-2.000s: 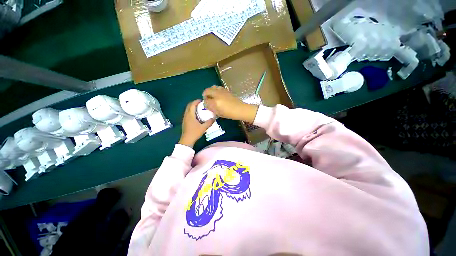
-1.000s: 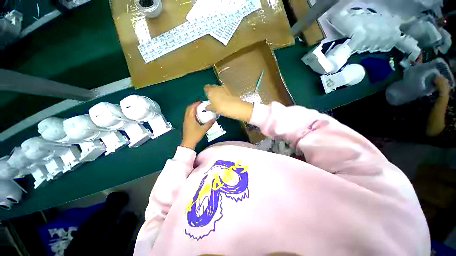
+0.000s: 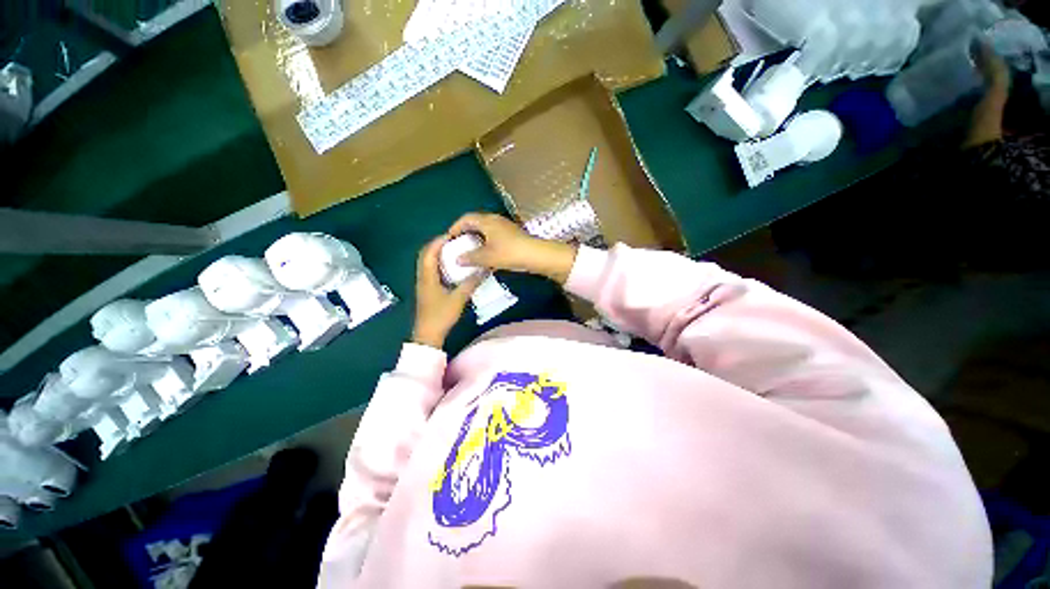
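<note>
A white camera unit (image 3: pixel 462 255) stands at the bench's near edge, its round head between my hands and its squarish foot showing below toward me. My left hand (image 3: pixel 438 290) is wrapped around the left side of the head. My right hand (image 3: pixel 495 244) lies over the head's upper right side with its fingertips on it. Whether a label is under the fingertips cannot be told. A small white label sheet (image 3: pixel 562 219) lies in the open shallow carton (image 3: pixel 535 161) just right of my right hand.
Rows of white camera units (image 3: pixel 305 262) stand to the left. Printed label sheets (image 3: pixel 397 86) and a round white object (image 3: pixel 311 16) lie on the flat cardboard (image 3: pixel 345 170). A green stick (image 3: pixel 588 173) lies in the carton. More units (image 3: pixel 792 147) and another person's hand (image 3: pixel 988 92) are at right.
My right fingers have moved down onto the head, and more of the label sheet shows. The view has shifted slightly. The other person's hand at the right has moved up.
</note>
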